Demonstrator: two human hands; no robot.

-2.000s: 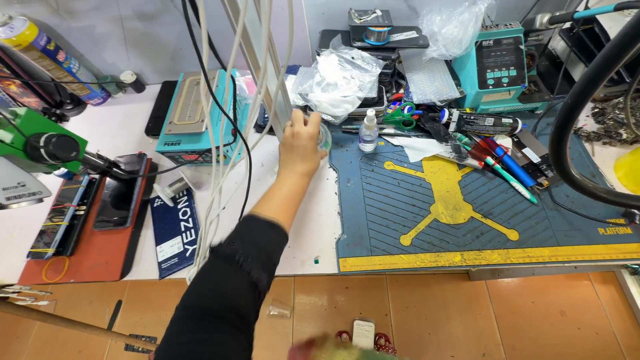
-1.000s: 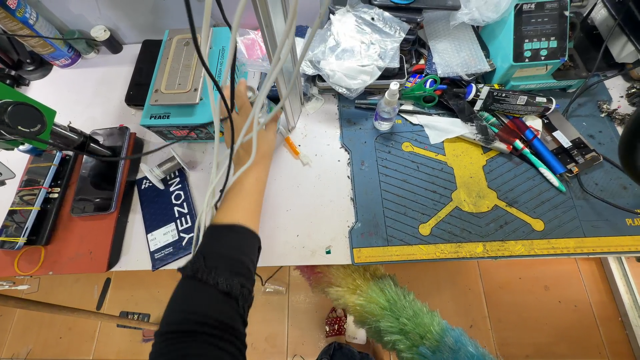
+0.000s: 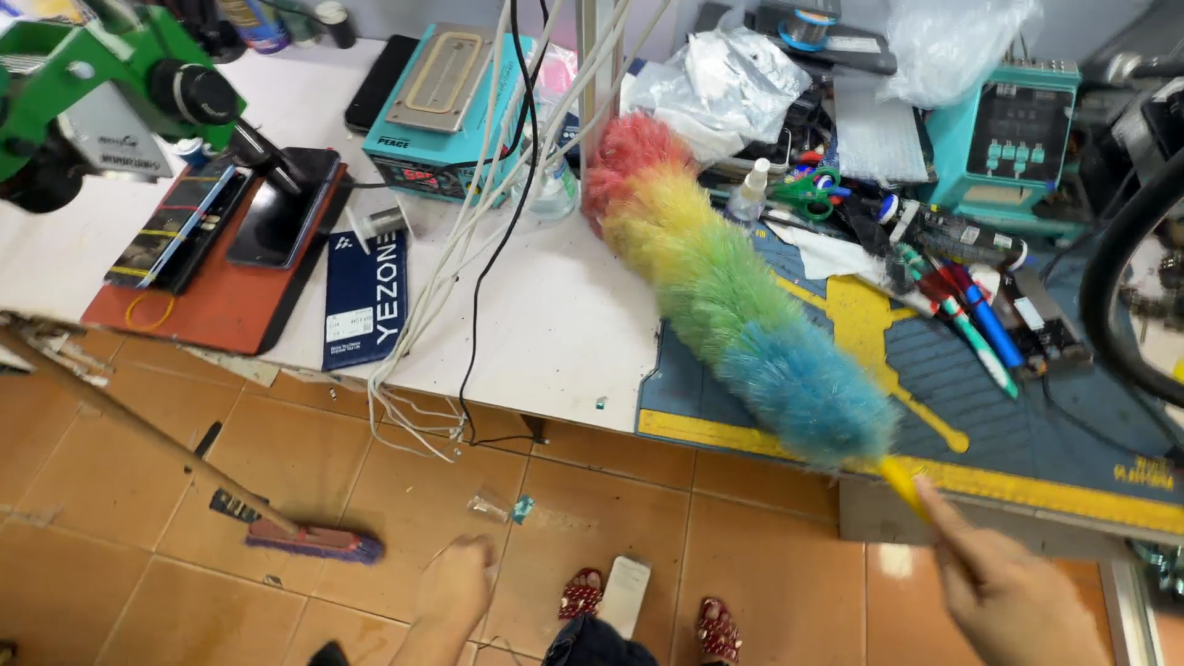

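Note:
My right hand [image 3: 1004,587] is closed around the yellow handle of a rainbow-coloured feather duster [image 3: 731,287]. The duster lies slantwise over the blue work mat [image 3: 943,388], its red tip against the upright metal post [image 3: 597,74] and beside the crumpled plastic bags [image 3: 721,83]. A small clear spray bottle [image 3: 747,192] stands next to its fluffy part. Below the bench edge, over the tiled floor, is my left hand [image 3: 460,578], blurred, with its fingers curled in; nothing shows in it.
White and black cables [image 3: 481,231] hang over the bench edge. Left of them are a YEZONE packet [image 3: 365,301], a teal box [image 3: 453,120], a phone [image 3: 284,208] and a green microscope [image 3: 111,88]. Pens [image 3: 971,319], green scissors [image 3: 809,192] and a teal station [image 3: 1004,139] crowd the right. A broom [image 3: 305,536] is below.
My left hand has moved from beside the cables and teal box to below the bench edge. The duster, lower down in front of the bench a second ago, now lies over the mat, with my right hand in view.

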